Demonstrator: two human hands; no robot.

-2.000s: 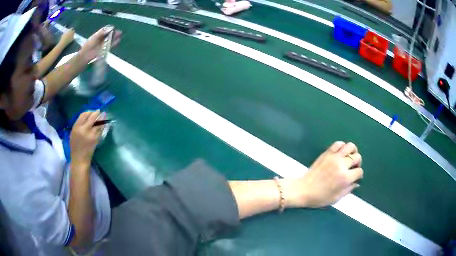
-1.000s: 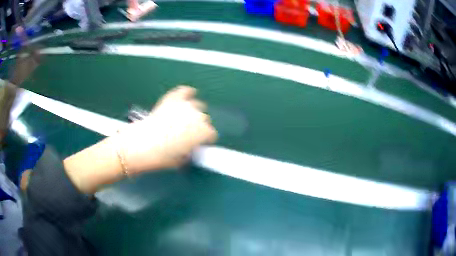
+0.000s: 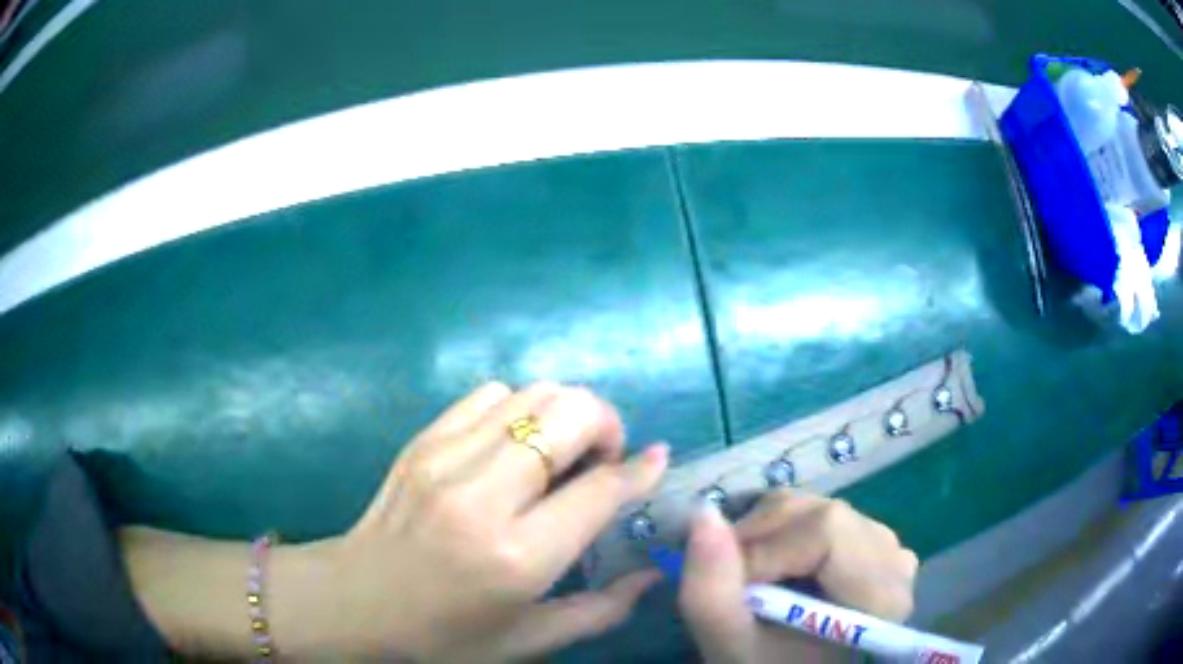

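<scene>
A grey-brown bar-shaped part (image 3: 872, 433) lies slanted on the glossy green worktop, its right end farther from me. Several round silver fittings run along it, with thin dark curved lines around them. My left hand (image 3: 500, 525), with a ring and a bracelet, holds the bar's left end between thumb and fingers. My right hand (image 3: 798, 558) grips a white paint marker (image 3: 850, 629) with "PAINT" lettering. Its blue tip end points left, close to the bar's left part. Whether the tip touches the bar cannot be told.
A blue bin (image 3: 1064, 195) at the upper right holds pale bottles and a white tissue (image 3: 1133, 279). Thin dark metal tweezers (image 3: 1022, 208) lie beside it. A white strip (image 3: 519, 119) separates the worktop from the green belt (image 3: 389, 52). Another blue object (image 3: 1159, 457) is at the right edge.
The view has turned down and right. My left hand has come back from over the belt strip to the bar. My right hand, the marker and the bar now show. The neighbouring worker is out of view.
</scene>
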